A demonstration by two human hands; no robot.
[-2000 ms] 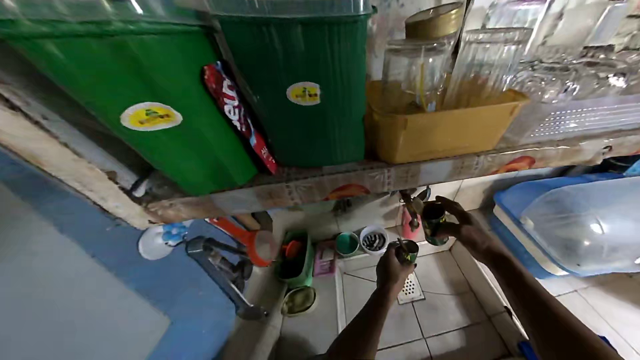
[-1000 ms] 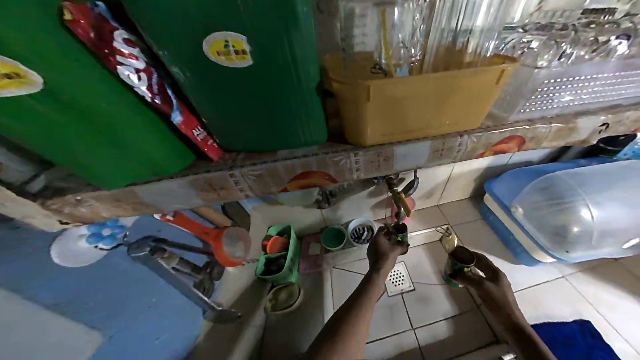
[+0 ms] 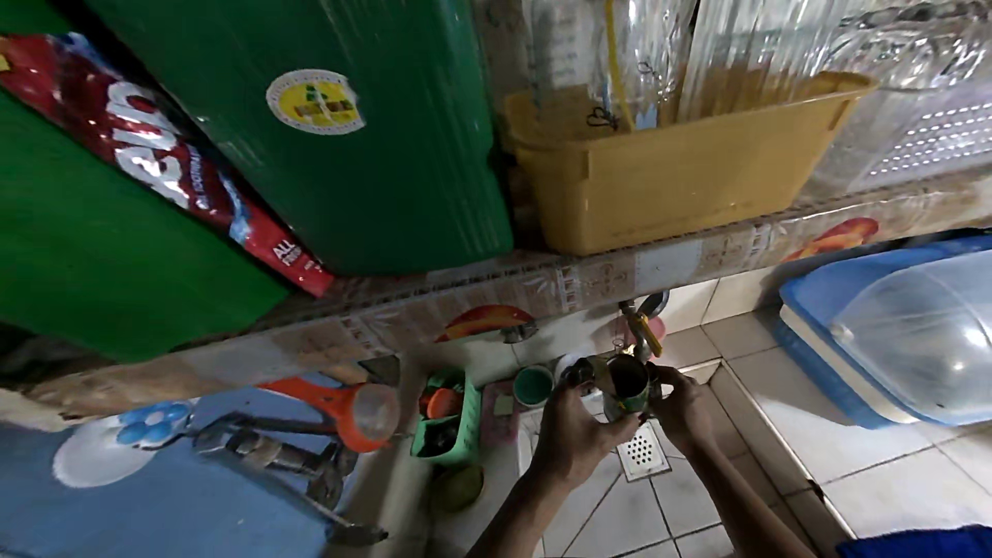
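Over the tiled sink, just below a tap (image 3: 642, 329), both hands meet at a small dark-mouthed metal cup (image 3: 628, 379). My left hand (image 3: 577, 430) grips its left side, with a further dark object, perhaps a second small cup or lid, by the fingertips. My right hand (image 3: 686, 407) holds the cup's right side. Under the hands lies a square white drain grate (image 3: 643, 453). To their left stands a teal round container (image 3: 533, 385), and a white round container beside it is partly hidden by my left hand.
A shelf edge (image 3: 604, 279) runs above the sink, bearing green bins (image 3: 310, 178) and a yellow tub (image 3: 682, 178) of glasses. A green caddy (image 3: 451, 426) and an orange-handled strainer (image 3: 364, 415) are at the left. A blue basin with a clear lid (image 3: 914, 333) stands right.
My right hand has moved in from the right, and both hands, apart one second ago, are now together at the cup under the tap. The view has shifted closer to the shelf.
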